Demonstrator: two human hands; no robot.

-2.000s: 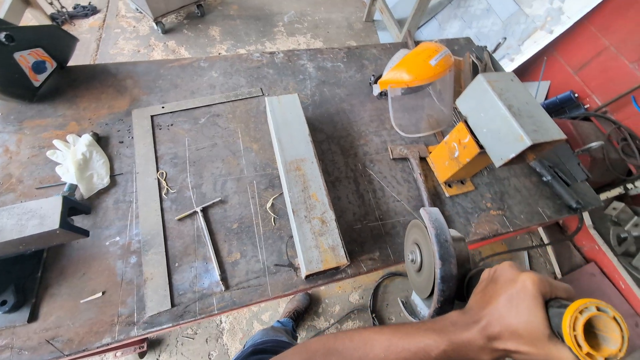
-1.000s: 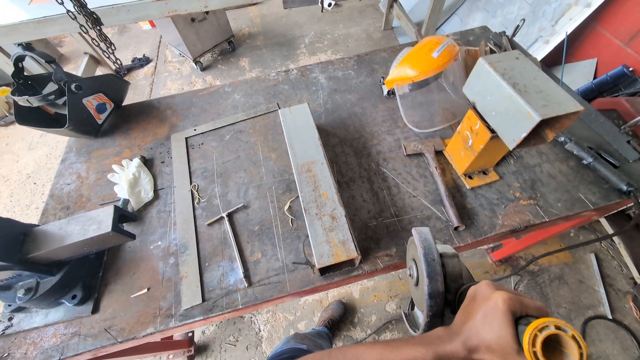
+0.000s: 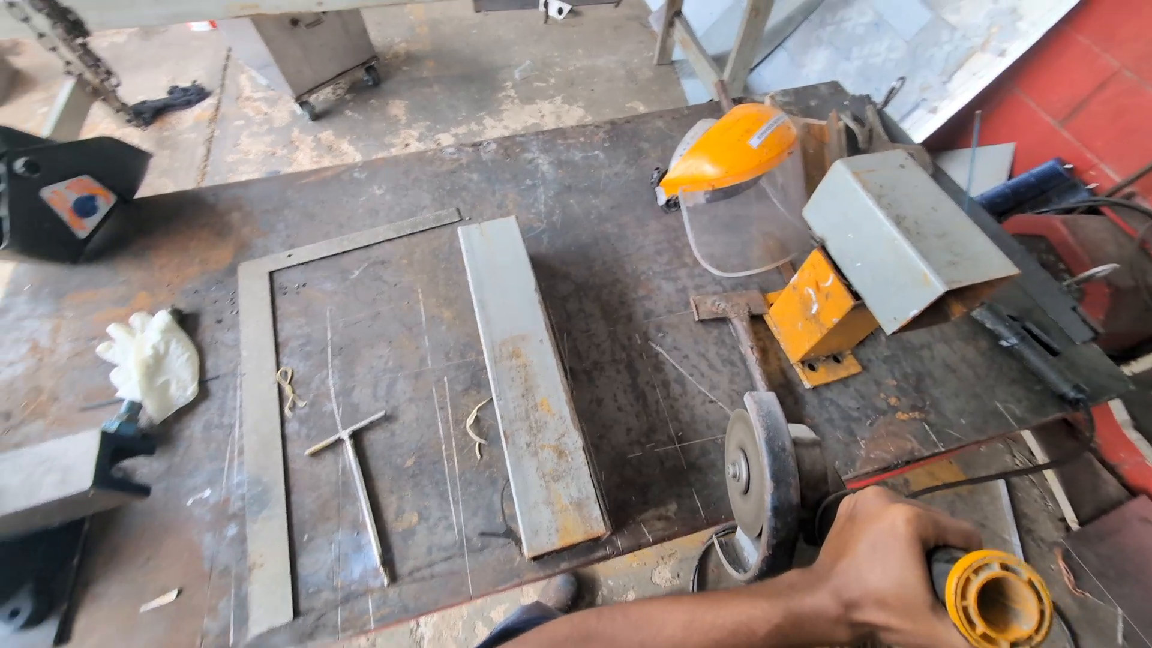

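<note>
My right hand (image 3: pixel 886 567) is at the lower right, closed around the body of an angle grinder (image 3: pixel 801 486). The grinder's disc and curved guard are left of my fingers; its yellow rear end (image 3: pixel 999 598) shows at the right. A hammer (image 3: pixel 751 333) lies just beyond the disc, its handle partly hidden by the guard. Left of the grinder, a rusty rectangular steel tube (image 3: pixel 540 405) lies lengthwise on the steel table. A flat steel square (image 3: pixel 263 432), a T-shaped metal tool (image 3: pixel 358 486) and tied bits of string are further left. My left hand is out of view.
A yellow face shield (image 3: pixel 733 162) stands at the back right beside a grey rectangular tube (image 3: pixel 918 234) and an orange metal bracket (image 3: pixel 819 310). At the left are a white glove (image 3: pixel 153 364), clamp-like metalwork and a dark welding mask (image 3: pixel 67 193). A cable runs along the right.
The view has shifted somewhat. My right hand keeps its grip on the grinder. The hammer's handle, more exposed one second ago, is now partly covered by the grinder's guard.
</note>
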